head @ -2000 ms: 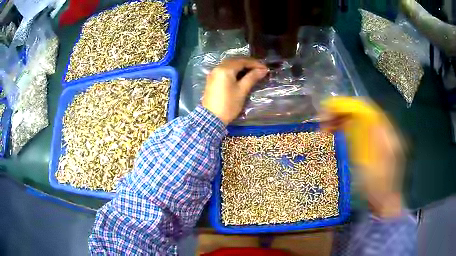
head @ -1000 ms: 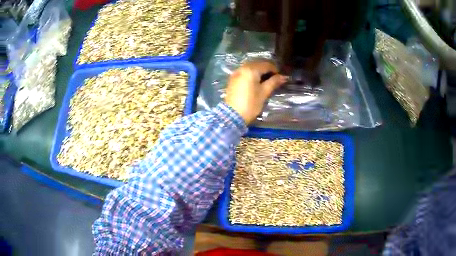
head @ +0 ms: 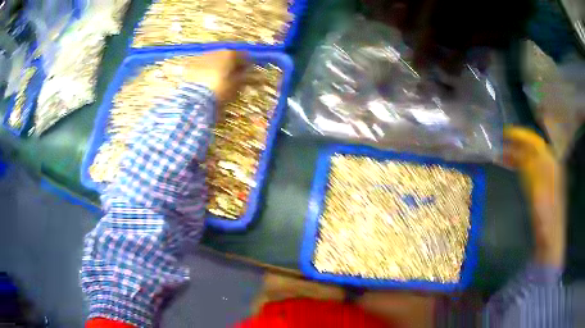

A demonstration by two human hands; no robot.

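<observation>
My left hand (head: 215,69) is blurred over the upper part of the left parts tray (head: 288,83), above the larger metal pieces (head: 240,157). Its fingers are too blurred to tell if they hold anything. My right hand (head: 539,173), with yellow finger covers, is at the right, beyond the right edge of the near parts tray (head: 476,224); its fingertips are blurred near the plastic sheet's lower right corner. The near tray holds small metal pieces (head: 391,237), with blue bottom showing in one patch.
A dark machine (head: 474,32) stands at the top right over a clear plastic sheet (head: 385,96). A second left tray (head: 211,22) adjoins the first. Filled bags lie at far left (head: 70,70) and far right (head: 545,83). Red material (head: 314,315) shows at the bench edge.
My left hand has moved left from under the machine to the left tray. My right hand, out of view one second ago, is back at the right. The whole view has shifted.
</observation>
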